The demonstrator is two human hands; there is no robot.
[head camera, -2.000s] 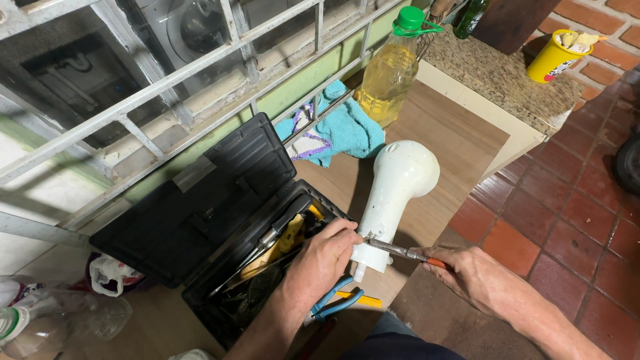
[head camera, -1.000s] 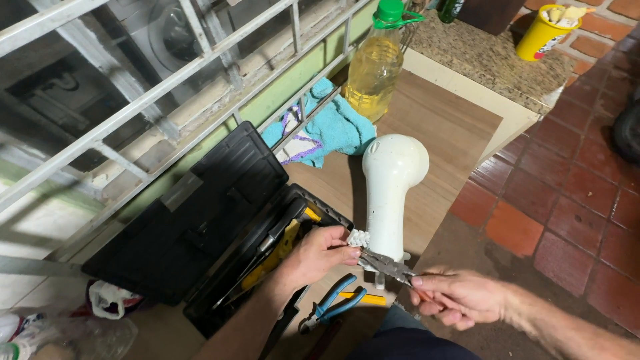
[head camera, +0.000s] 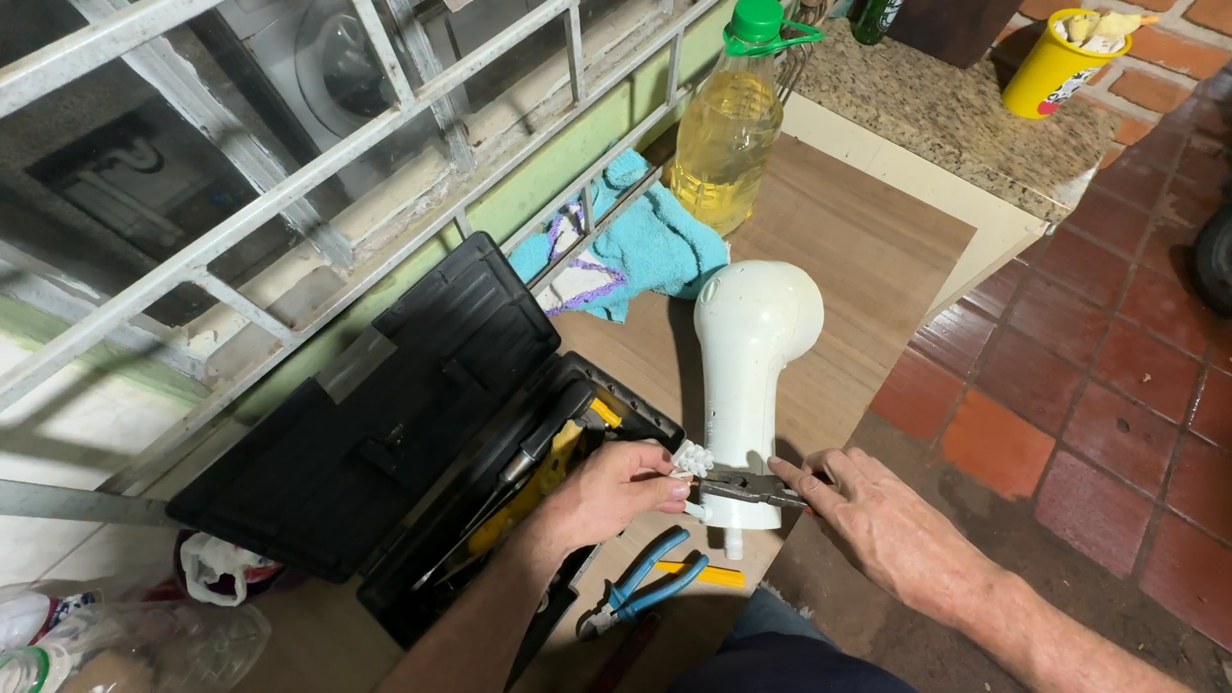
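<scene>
A white plastic shower head [head camera: 756, 327] with a threaded end lies on the wooden tabletop. Over its lower part, my left hand [head camera: 616, 491] pinches a small white terminal block [head camera: 692, 458] and short wires. My right hand [head camera: 871, 515] is closed on the handles of combination pliers [head camera: 753, 487], whose jaws meet the wire beside my left fingertips. Blue-handled cutting pliers [head camera: 643, 583] and a yellow-handled tool [head camera: 707, 574] lie below the shower head. To the left, a black toolbox [head camera: 626, 395] stands with its lid raised and hand tools inside.
A bottle of yellow liquid [head camera: 729, 144] and a turquoise cloth [head camera: 664, 236] are at the back, by a metal window grille [head camera: 289, 192]. A granite counter [head camera: 948, 115] bears a yellow tub [head camera: 1064, 67]. Clear plastic bottles [head camera: 192, 645] lie at lower left.
The white terminal block, visible since one second ago, is now between my left fingers and the pliers. The pliers have shifted off the shower head's end, where they were two seconds ago.
</scene>
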